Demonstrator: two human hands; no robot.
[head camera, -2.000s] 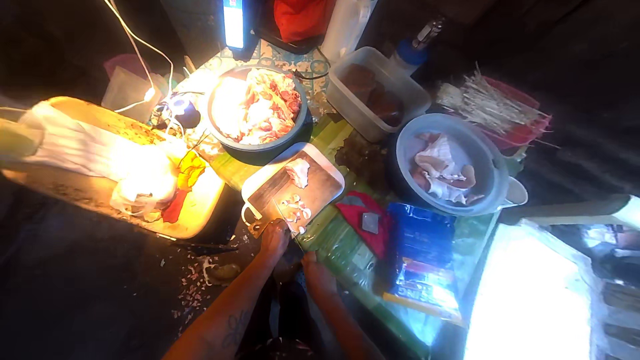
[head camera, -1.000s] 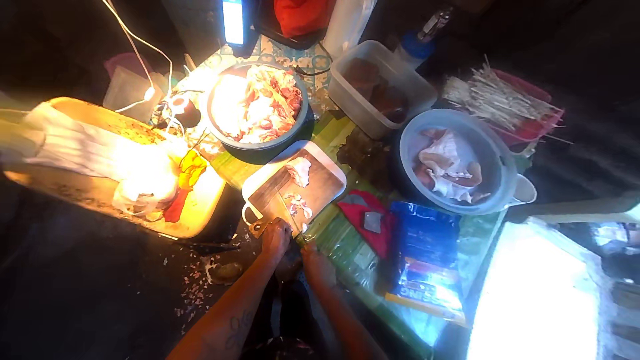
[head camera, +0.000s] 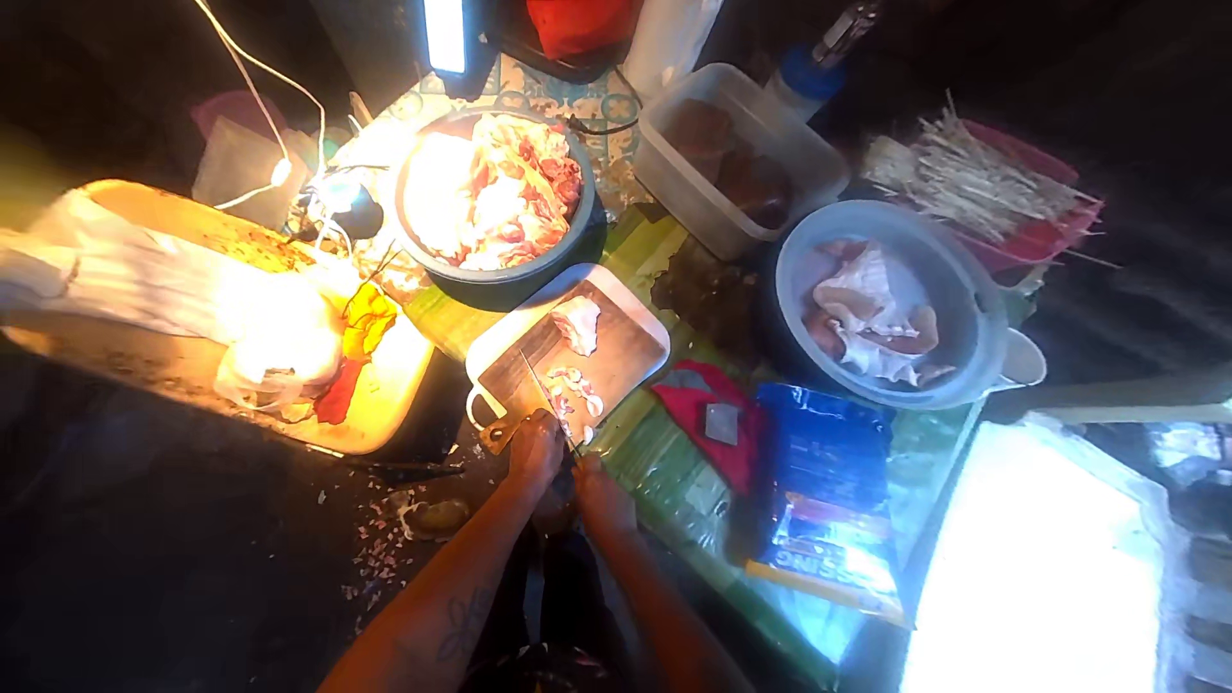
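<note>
My left hand (head camera: 536, 448) is bent at the lower edge of a cutting board (head camera: 630, 308), beside a brown wooden handle with holes (head camera: 496, 436). My right hand (head camera: 599, 486) is close by on the right, fingers curled. A thin straight line (head camera: 545, 390), a stick or a blade edge, runs from between the hands up over the board; which hand holds it is unclear. Small cut pieces of meat or fat (head camera: 575, 390) lie on the board below a larger pale piece (head camera: 577, 325). What is inside my fingers is hidden.
Behind the board stands a basin of raw meat (head camera: 525, 192). To the right are a clear plastic tub (head camera: 751, 221), a basin of pale meat (head camera: 804, 356), thin sticks in a pink container (head camera: 1064, 245) and a blue packet (head camera: 828, 462). A yellow tray (head camera: 385, 423) is at the left.
My hands have drawn closer together at the board's lower edge. The small pieces on the board have shifted a little.
</note>
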